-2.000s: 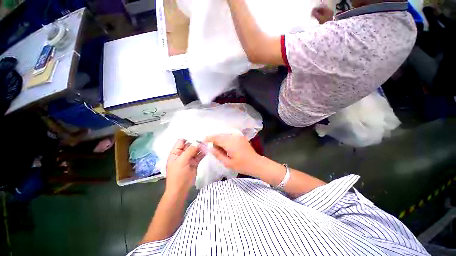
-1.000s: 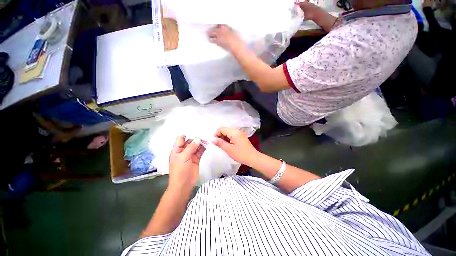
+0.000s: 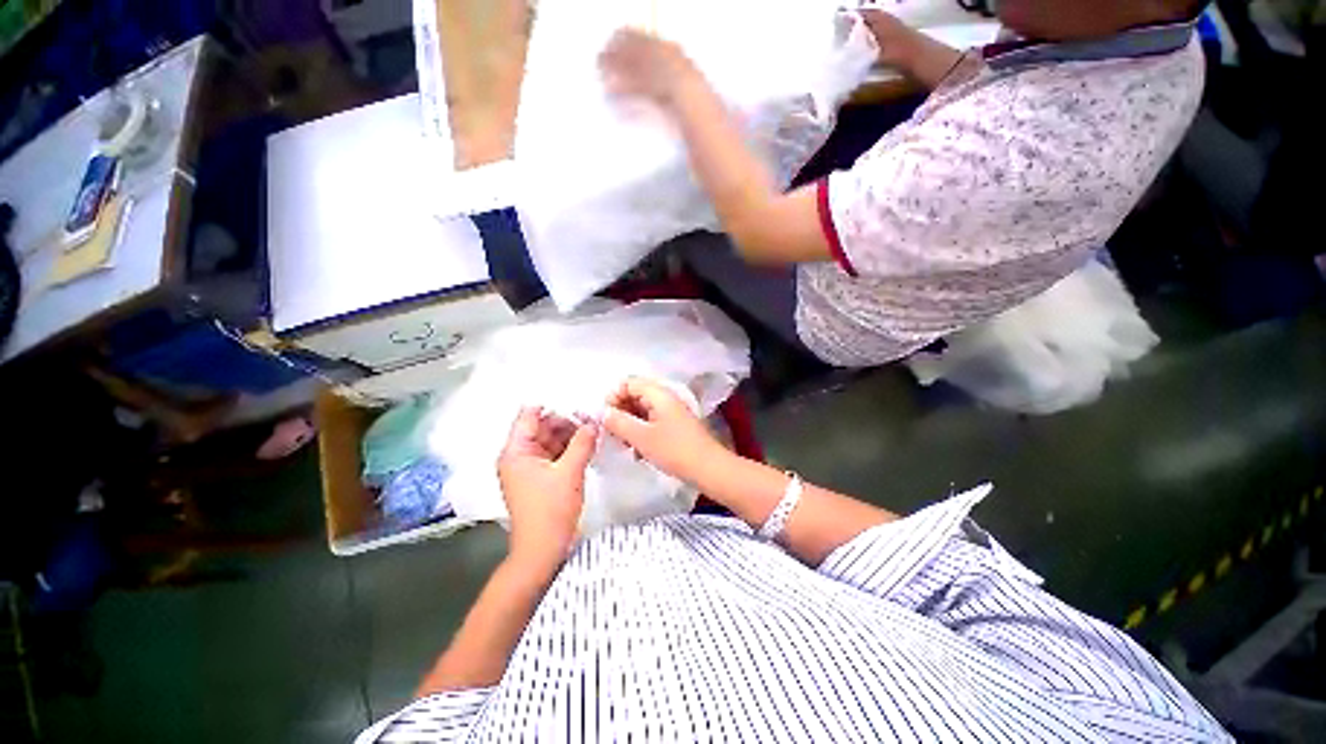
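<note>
My left hand (image 3: 544,477) and my right hand (image 3: 655,432) are close together in front of my body, fingertips nearly touching. Both pinch a small bit of thin white fabric (image 3: 589,422). Its outline blends with the crumpled translucent white cloth or bag (image 3: 538,356) behind and below my hands, so I cannot tell where one ends. A bit of red, perhaps a bin (image 3: 739,425), shows at the right of this white heap.
A seated co-worker (image 3: 1003,204) handles a large white cloth (image 3: 640,160) at the top. A white box-like table (image 3: 371,218) stands left of it. A cardboard box (image 3: 346,472) holds green and blue cloth. A white heap (image 3: 1047,342) lies on the floor at right.
The co-worker's arm has swept over the white cloth, which is now spread on their table. My fingertips have shifted slightly and come closer together than a second ago.
</note>
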